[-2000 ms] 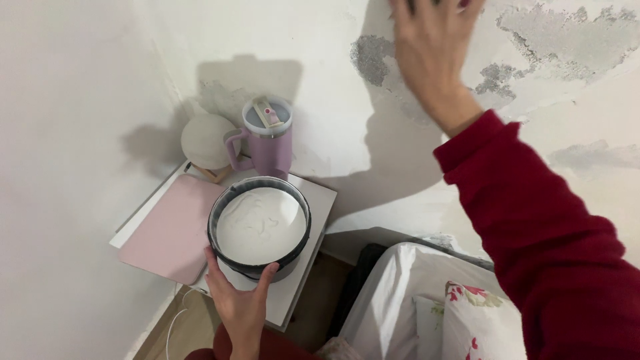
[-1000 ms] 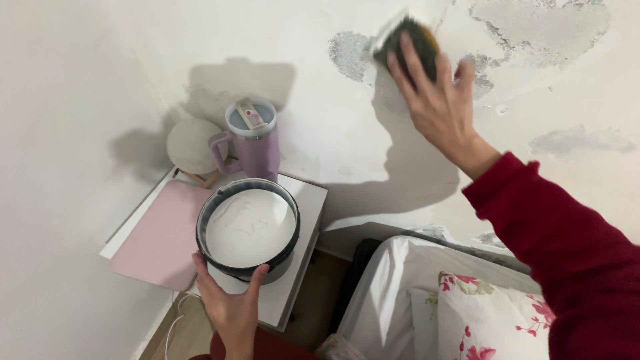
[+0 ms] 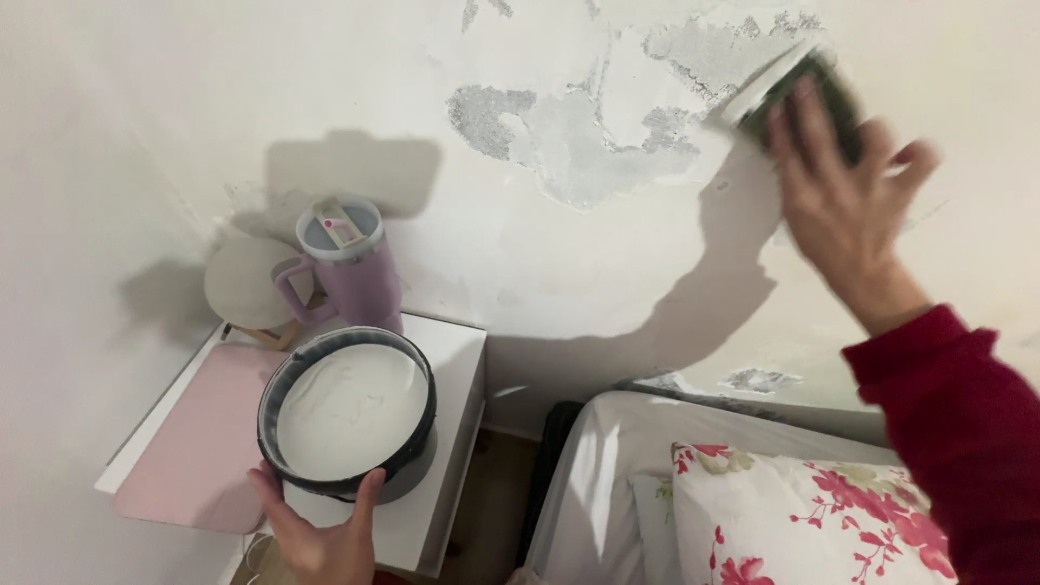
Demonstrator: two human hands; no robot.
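My left hand (image 3: pixel 318 520) grips the near rim of a round dark tub (image 3: pixel 426 431) of white paste (image 3: pixel 353 410), held at the bedside table. Up on the right, my right hand (image 3: pixel 845 179) presses a dark green sponge (image 3: pixel 812 97) with a pale face against the wall (image 3: pixel 520 260); hand and sponge are slightly blurred. Left of the sponge the wall shows bare grey patches (image 3: pixel 585 154) with flaking paint edges. The fingertips cover part of the sponge's back.
A lilac tumbler (image 3: pixel 361 284) with a handle, a round pale lamp (image 3: pixel 252 280) on wooden legs and a pink laptop-like flat object (image 3: pixel 203 439) are on the white bedside table (image 3: pixel 447 349). A bed (image 3: pixel 601 463) with a floral pillow (image 3: pixel 804 520) stands at lower right.
My right hand has moved right along the wall with the sponge, past the grey patches. My left hand still holds the tub.
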